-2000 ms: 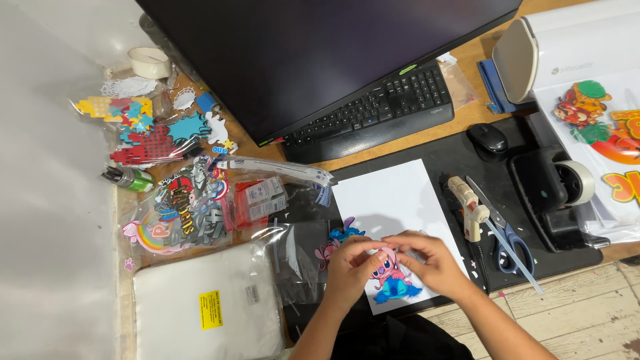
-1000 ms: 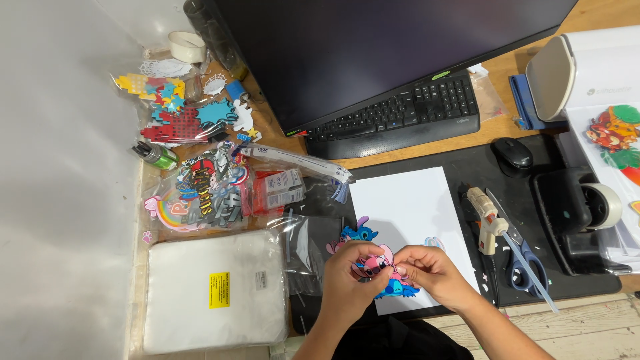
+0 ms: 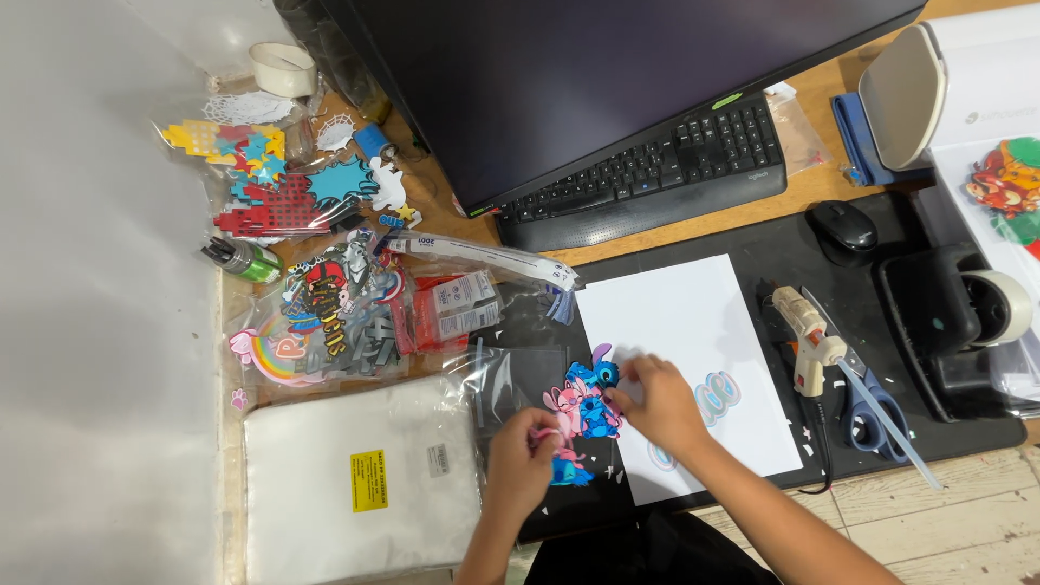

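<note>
My left hand (image 3: 524, 463) grips a pink and blue paper cartoon cut-out (image 3: 571, 470), low over the black desk mat. To its right, the fingers of my right hand (image 3: 662, 402) touch a cluster of blue and pink cartoon cut-outs (image 3: 597, 410) at the left edge of a white paper sheet (image 3: 674, 317); whether they grip one is unclear. Pastel printed lettering (image 3: 719, 398) on the sheet is partly hidden by my right hand and forearm.
A hot glue gun (image 3: 808, 345) and blue-handled scissors (image 3: 865, 406) lie right of the sheet, near a tape dispenser (image 3: 930, 325). Beyond are a keyboard (image 3: 650, 179), monitor (image 3: 617, 73) and mouse (image 3: 842, 226). Bagged cut-outs (image 3: 325, 317) and a pack of clear bags (image 3: 309, 487) are on the left.
My hands have moved apart, the left one leftward with a pink and blue cut-out, the right one to the cut-out cluster. More of the lettering on the sheet now shows.
</note>
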